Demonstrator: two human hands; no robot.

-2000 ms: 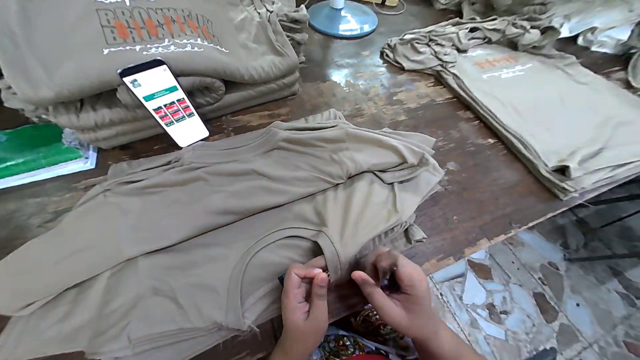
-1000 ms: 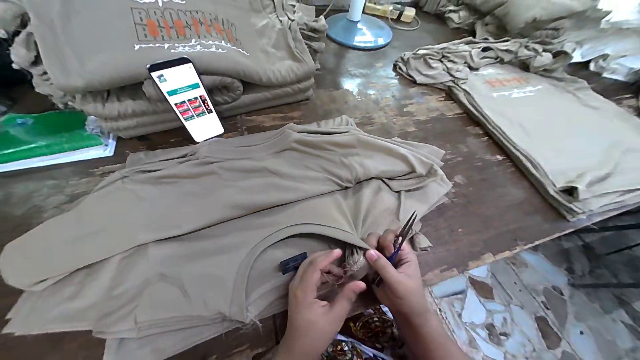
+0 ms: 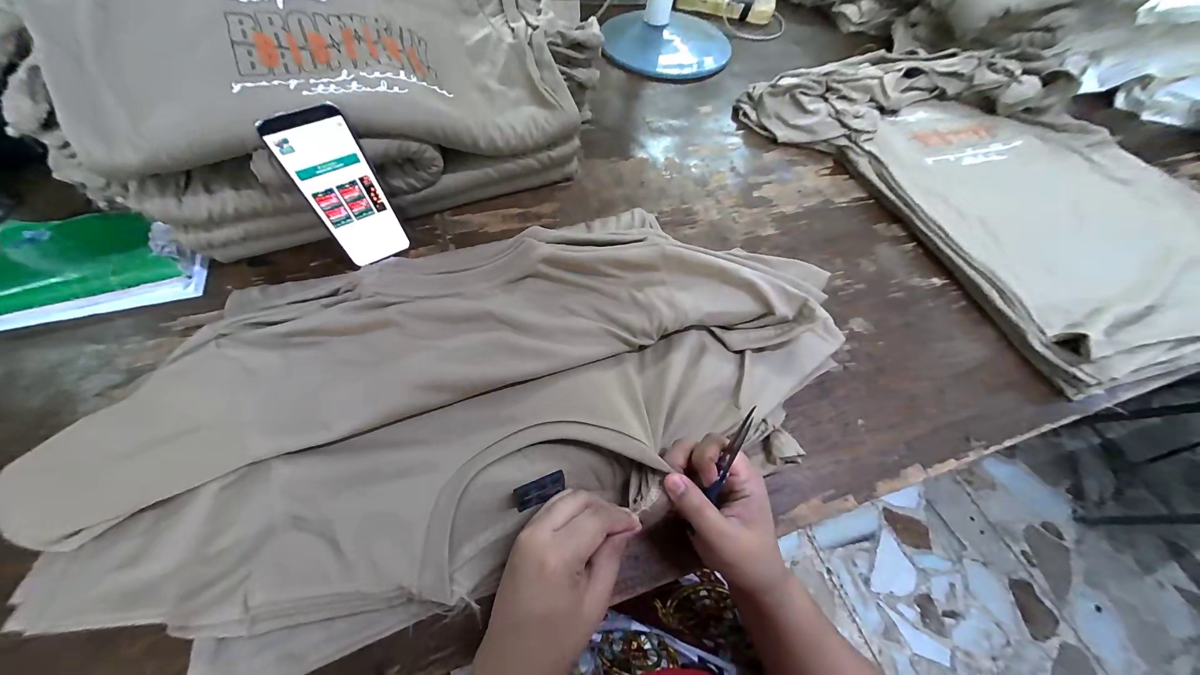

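Several khaki T-shirts (image 3: 375,403) lie spread in layers on the worn wooden table, the top one's round neckline facing me. My left hand (image 3: 567,553) pinches the fabric edge or a thread near the collar's right end, beside a small dark neck label (image 3: 539,490). My right hand (image 3: 727,511) grips the shirt by the collar between thumb and finger. That same hand also holds small pointed scissors or thread snips (image 3: 736,450), blades pointing up. Exactly what lies between the left fingertips is too small to tell.
A smartphone (image 3: 337,187) leans on a pile of folded printed shirts (image 3: 309,103) at the back left, near a green packet (image 3: 84,262). More printed shirts (image 3: 1059,216) lie at the right. A blue round stand base (image 3: 666,47) stands behind. The table's edge (image 3: 937,459) borders a tiled floor.
Since two seconds ago the dark neck label and the pointed blades have come into clear view. From one second ago, my left hand's fingers have closed together at the fabric by the collar.
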